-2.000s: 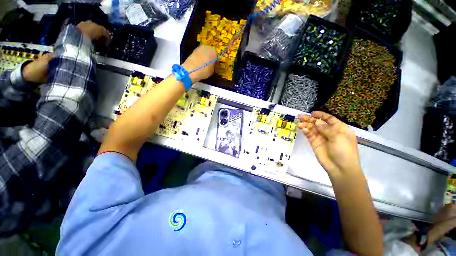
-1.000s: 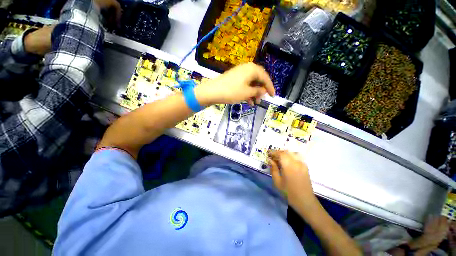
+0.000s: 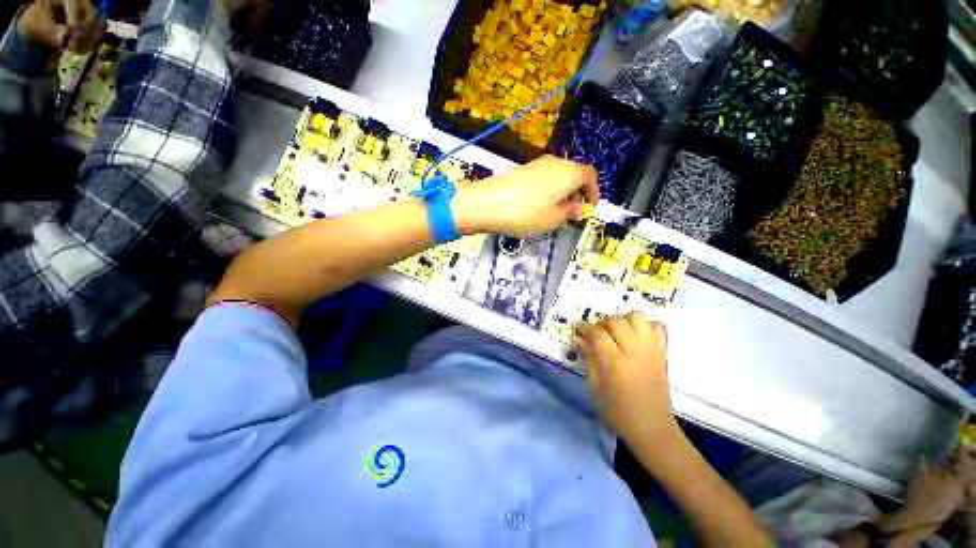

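My left hand [image 3: 535, 196], with the blue wrist strap [image 3: 439, 211], is over the upper left corner of the right circuit board panel [image 3: 631, 280]. Its fingertips pinch a small yellow block [image 3: 585, 212]. My right hand [image 3: 624, 348] is at the near edge of the same panel, fingers bent down near the board; whether it holds a part is hidden. A second panel [image 3: 310, 161] lies to the left, partly under my left forearm. A flat purple-grey phone-like item [image 3: 518, 280] lies between the panels.
Black bins beyond the rail [image 3: 792, 375] hold yellow blocks [image 3: 524, 66], blue-violet parts [image 3: 601, 145], silvery-grey parts [image 3: 696, 193], green-black parts [image 3: 752, 99] and copper-brown rings [image 3: 835, 193]. A blue cord crosses the yellow bin. A person's plaid sleeve [image 3: 171, 118] is at left; another person's hand [image 3: 933, 498] is lower right.
My left hand has come from the yellow bin to the right panel, then shifted slightly right. My right hand has moved from the panel's far right side to its near edge.
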